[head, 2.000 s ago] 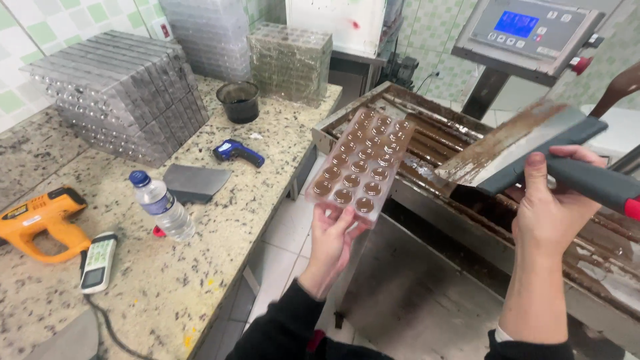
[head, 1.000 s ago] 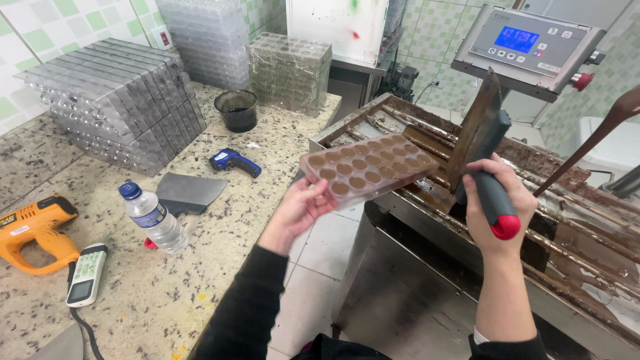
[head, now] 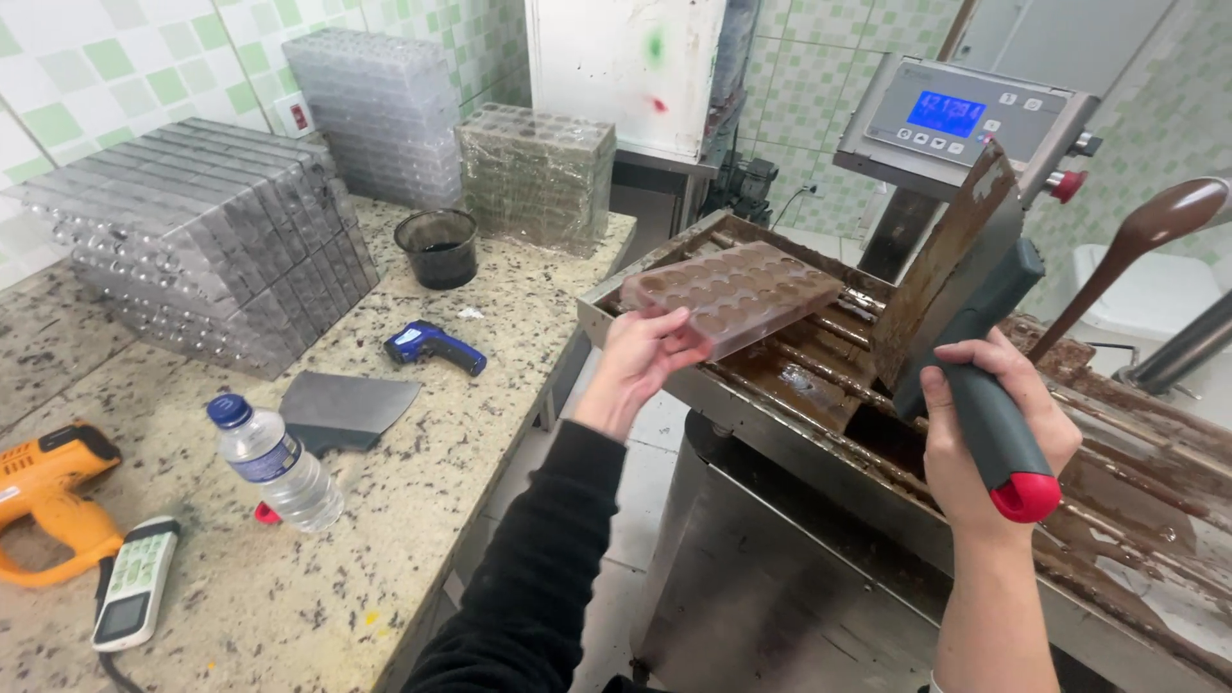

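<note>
My left hand [head: 650, 361] grips the near left end of a clear chocolate mould [head: 736, 294], held tilted over the left part of the machine's chocolate-coated bars. Its round cavities are lined or filled with brown chocolate; which of these, I cannot tell. In my right hand [head: 1001, 438] is the dark grey, red-ended handle of a wide scraper [head: 948, 279]. The chocolate-smeared blade stands nearly upright, just right of the mould, low over the bars [head: 818, 361]. A chocolate-coated spoon or ladle [head: 1116, 250] rises from the machine behind my right hand.
The granite counter [head: 423, 520] at left bears stacked moulds [head: 221, 241], a dark bowl [head: 438, 248], an infrared thermometer [head: 433, 346], a second scraper [head: 346, 406], a water bottle [head: 279, 462], an orange heat gun [head: 58, 500] and a remote control [head: 138, 582]. The control panel [head: 962, 120] stands behind the machine.
The mould has turned from steeply angled, cavities facing me, to lying more sideways. The scraper has swung from slanting across the right to nearly upright beside it.
</note>
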